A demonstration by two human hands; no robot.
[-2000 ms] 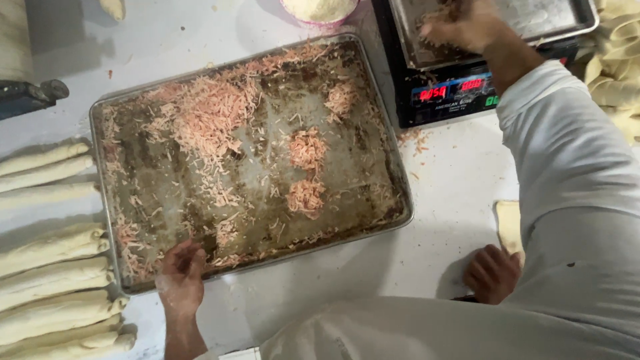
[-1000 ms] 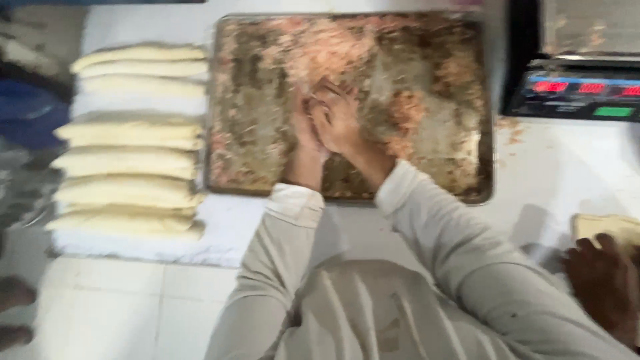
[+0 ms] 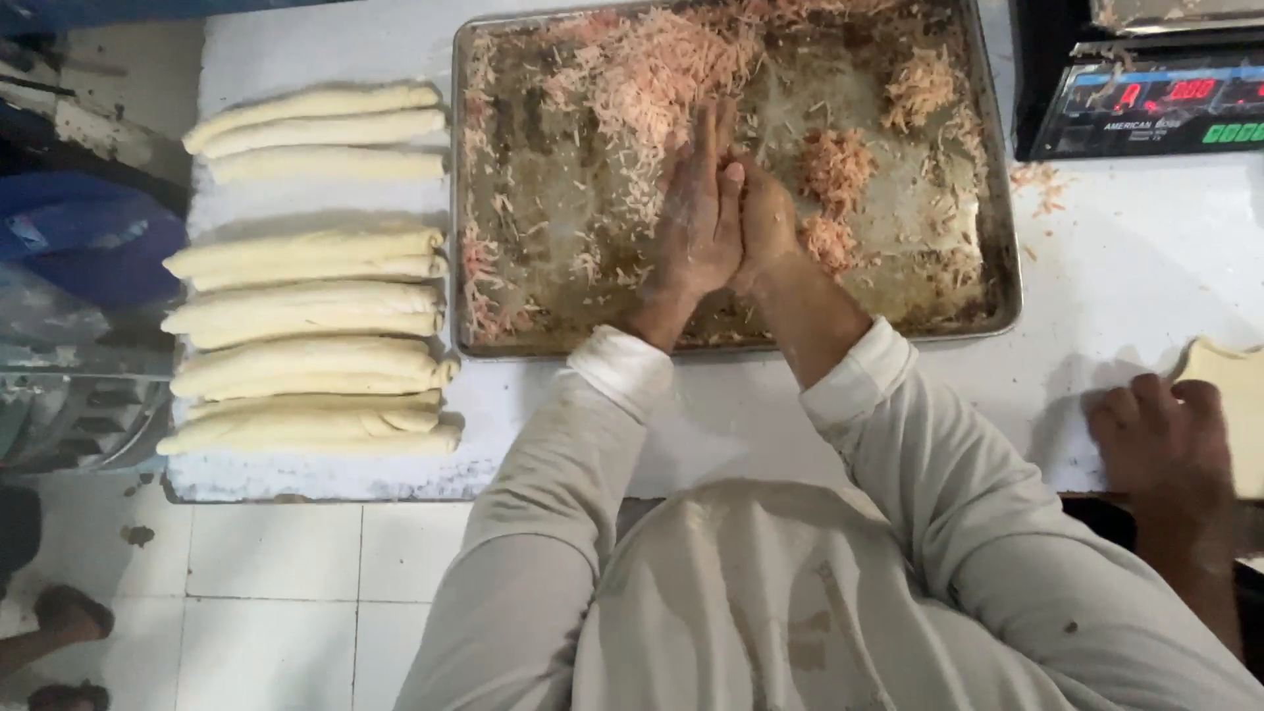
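Observation:
My left hand [image 3: 694,222] and my right hand [image 3: 766,219] are pressed palm to palm over the middle of a stained metal baking tray [image 3: 568,341]. Whether anything lies between the palms is hidden. Just beyond my fingertips is a large loose heap of pinkish shredded filling [image 3: 657,74]. Right of my hands, on the same tray, sit small clumps: one orange clump [image 3: 836,170], another below it [image 3: 828,244], and a paler clump [image 3: 920,91] at the upper right. Loose shreds are scattered over the tray.
Several long rolls of pale dough [image 3: 306,311] lie left of the tray. A digital scale [image 3: 1155,109] holding a metal tray [image 3: 1175,14] stands at the upper right. Another person's hand [image 3: 1165,434] touches a flat dough piece [image 3: 1224,395] at the right table edge.
My right hand has left the tray on the scale and come to the baking tray, where it meets my left hand. The view has turned and shifted left.

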